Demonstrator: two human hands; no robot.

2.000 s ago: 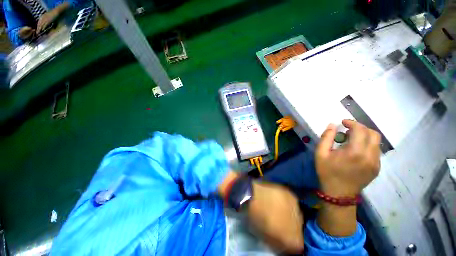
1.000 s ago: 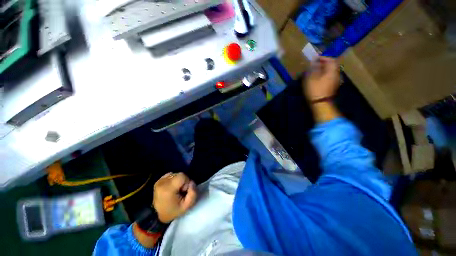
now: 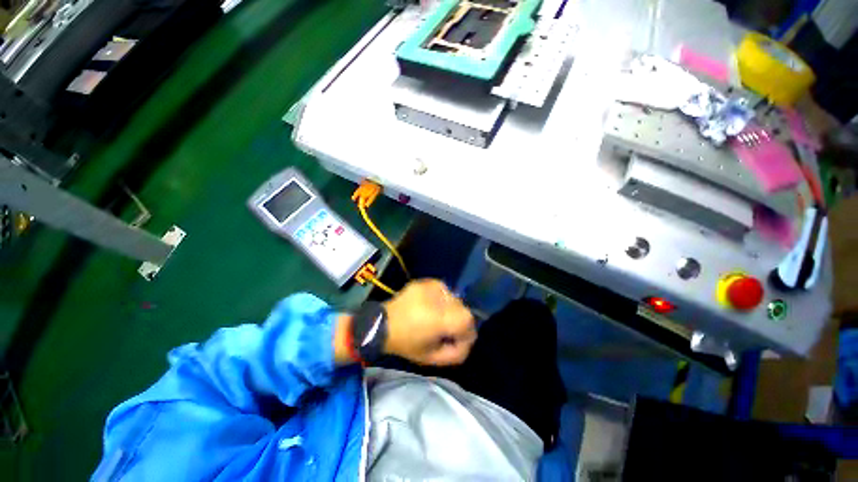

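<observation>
My left hand (image 3: pixel 428 322) is curled into a fist in front of my body, below the machine's front edge, touching no part of the machine; nothing shows in it. My right hand is out of the picture. At the top, the mint-green fixture cover (image 3: pixel 411 58) lies flat over the fixture block, with a thin metallic phone frame (image 3: pixel 448 34) showing in its opening. The grey-white teach pendant (image 3: pixel 325 247) lies on the green surface left of the machine, with orange-yellow plugs and cable (image 3: pixel 381 233).
The white machine bed (image 3: pixel 527 179) carries a perforated metal plate (image 3: pixel 649 132), crumpled white tissue (image 3: pixel 720 115), pink sheets (image 3: pixel 773 162) and a yellow tape roll (image 3: pixel 773 68). A red emergency stop (image 3: pixel 746 292) is at the front right. A grey post (image 3: pixel 85 215) stands at left. A black tray (image 3: pixel 696 442) is at lower right.
The view has swung back left. The green fixture cover with the frame is now in full view. My right hand, earlier over the dark area beside the cartons, has left the picture. My left hand stays curled.
</observation>
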